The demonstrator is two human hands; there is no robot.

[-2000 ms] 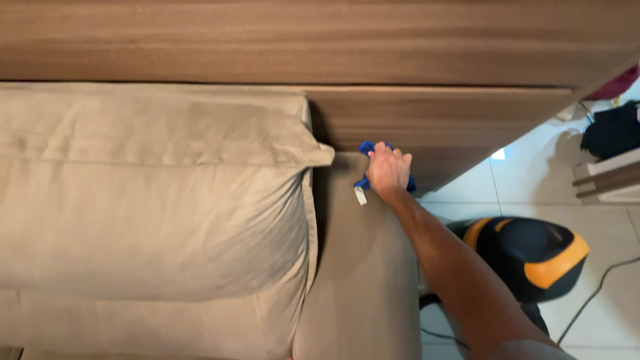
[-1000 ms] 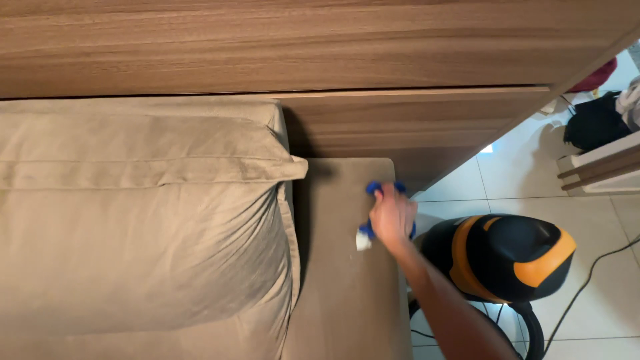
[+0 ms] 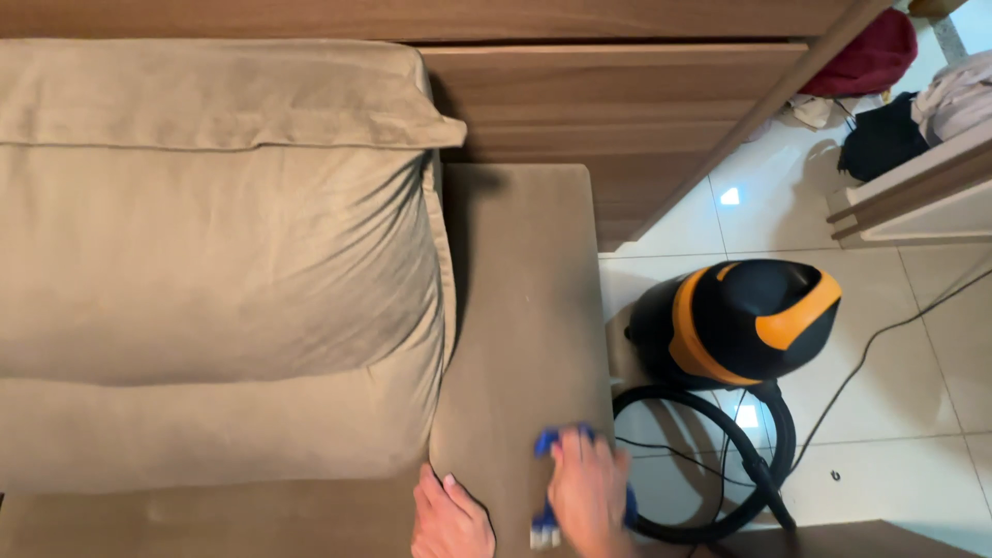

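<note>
My right hand [image 3: 589, 488] is closed on a blue cloth [image 3: 546, 442] with a white tag at its lower end, low on the top of a brown fabric sofa armrest [image 3: 527, 294]. The hand and cloth are blurred. At the bottom edge, my left hand [image 3: 452, 519] rests with its fingertips at the seam between the armrest and the sofa seat, below the corner of a large beige back cushion [image 3: 232, 263]. Nothing shows in the left hand; its lower part is cut off by the frame.
A black and orange canister vacuum cleaner [image 3: 752, 322] stands on the tiled floor beside the armrest, its black hose [image 3: 725, 422] coiled below it. A cord [image 3: 860, 360] runs off right. Wooden panelling [image 3: 620, 93] backs the sofa. Clothes [image 3: 883, 139] lie by a low shelf [image 3: 922, 194].
My right hand has moved with the blue cloth from the back of the armrest towards its front. My left hand has come into view at the bottom. The view has shifted.
</note>
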